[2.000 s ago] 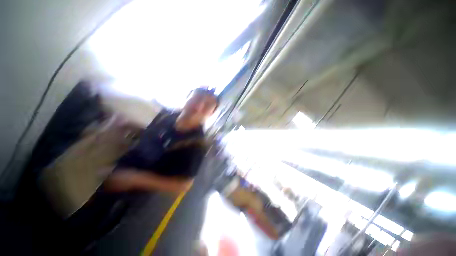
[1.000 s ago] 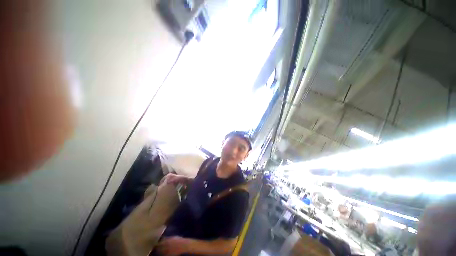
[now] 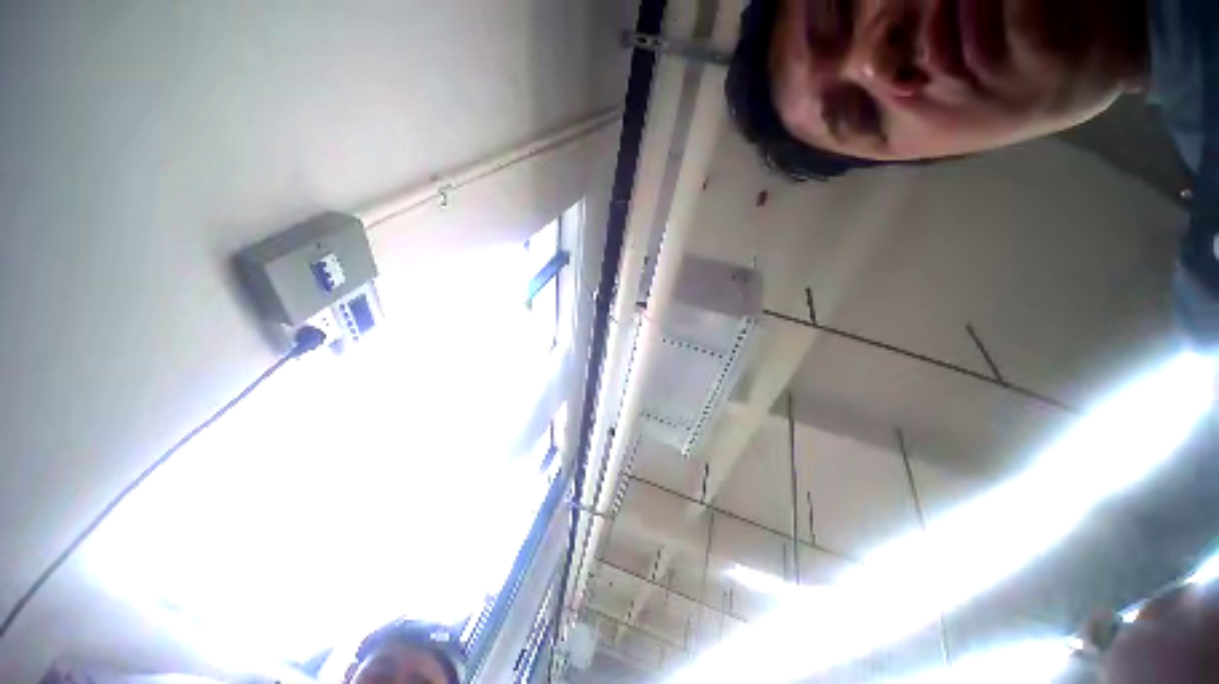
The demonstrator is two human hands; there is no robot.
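No hand shows clearly. A blurred brownish-pink shape (image 3: 1170, 648) is cut off by the lower right corner; it may be part of a hand, but I cannot tell whose, or whether it holds anything. Nearest to the lens, a person's head (image 3: 922, 80) hangs in from the top right, sideways and cut off by the top edge. A grey-blue work shirt (image 3: 1187, 160) shows beside it at the right edge. My left hand is not in view.
The view tilts up. A grey electrical box (image 3: 314, 274) with a black cable (image 3: 161, 461) is on the wall by a glaring window (image 3: 361, 494). A second person's head (image 3: 405, 655) is at the bottom edge. Long bright lights (image 3: 936, 541) and thin rods cross below the ceiling.
The view has swung upward. The standing person has dropped to the bottom edge, their beige cloth out of sight. The large blurred finger at left is gone, and a close head has appeared top right.
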